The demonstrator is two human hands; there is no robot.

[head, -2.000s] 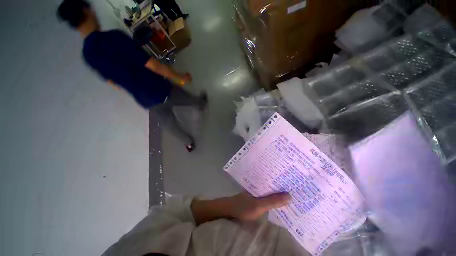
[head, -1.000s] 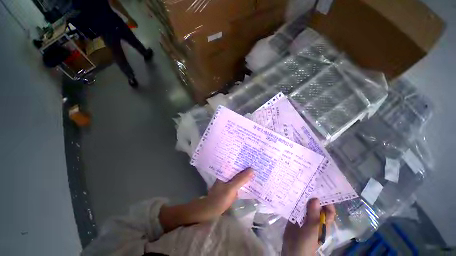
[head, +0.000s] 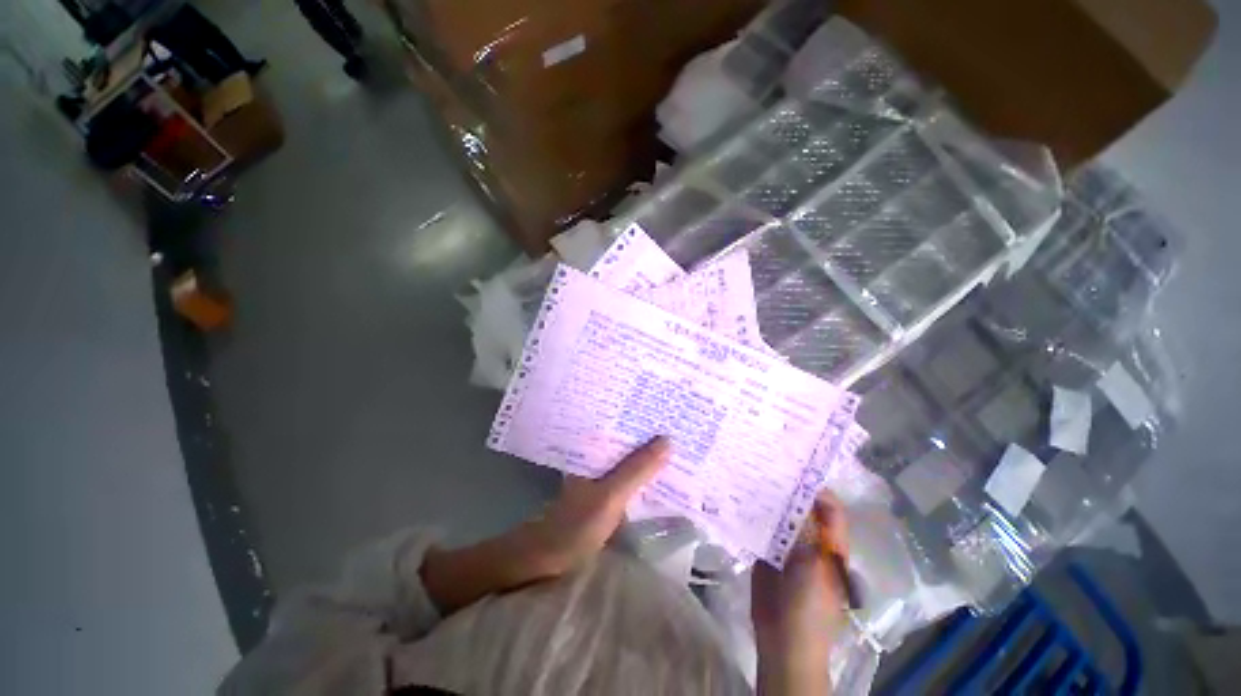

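Note:
Pink delivery notes (head: 681, 408) with punched edges and dense print are fanned in front of me, one on top and others sticking out behind it. My left hand (head: 578, 524) holds the lower left part of the notes, thumb on top. My right hand (head: 803, 585) is at their lower right corner, with a blurred yellow pen (head: 832, 544) in its fingers. Clear wrapped trays (head: 871, 224) with gridded pockets lie beyond the notes, and more wrapped trays with small white labels (head: 1014, 479) lie to the right.
Large film-wrapped brown cartons (head: 544, 123) stand at the top, another carton (head: 1048, 82) at top right. A blue tubular trolley (head: 1048, 639) is at lower right. A cart (head: 177, 136) and a person's legs (head: 331, 30) are at upper left. An orange object (head: 202, 301) lies on the floor.
The person has walked away towards the top. My right hand with the pen came into view and is at the notes' corner. The notes behind the top sheet have shifted left.

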